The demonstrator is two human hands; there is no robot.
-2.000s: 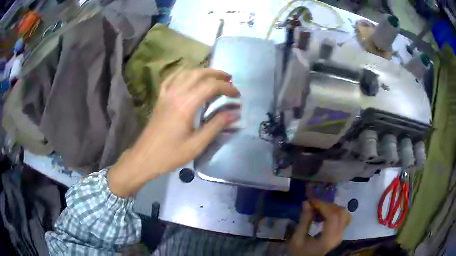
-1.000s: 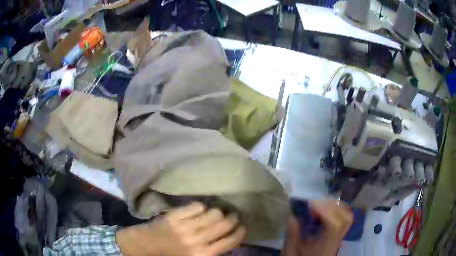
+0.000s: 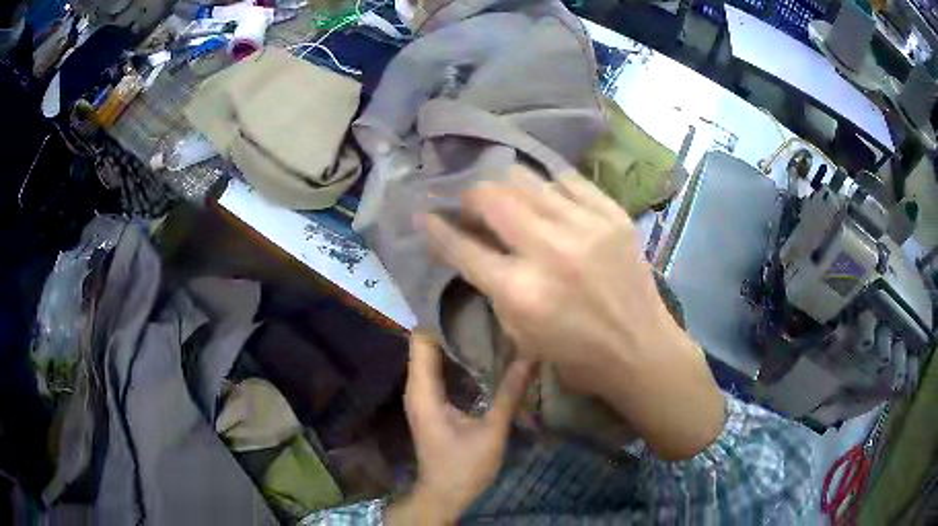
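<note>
A grey-brown garment piece (image 3: 494, 62) lies in folds in front of me, with an open rolled edge at its near end. My left hand (image 3: 458, 437) is at this near edge, palm up, with the fabric between its thumb and fingers. My right hand (image 3: 576, 288) is over the garment, knuckles up, its fingers bent and blurred against the cloth. Whether these fingers pinch the cloth cannot be told. The overlock machine (image 3: 849, 257) stands at the right, with its flat silver-grey side plate (image 3: 725, 236) towards me.
A beige folded piece (image 3: 288, 123) lies left of the garment. Olive-green fabric (image 3: 633, 164) shows behind it. Red-handled scissors (image 3: 849, 483) lie at the lower right, beside a hanging olive strip (image 3: 900, 473). Grey pieces (image 3: 154, 380) hang at the lower left. Tools and thread clutter the upper left.
The view has turned left, away from the machine. The right hand has moved from the machine's front onto the garment. The garment's near end is now between both hands.
</note>
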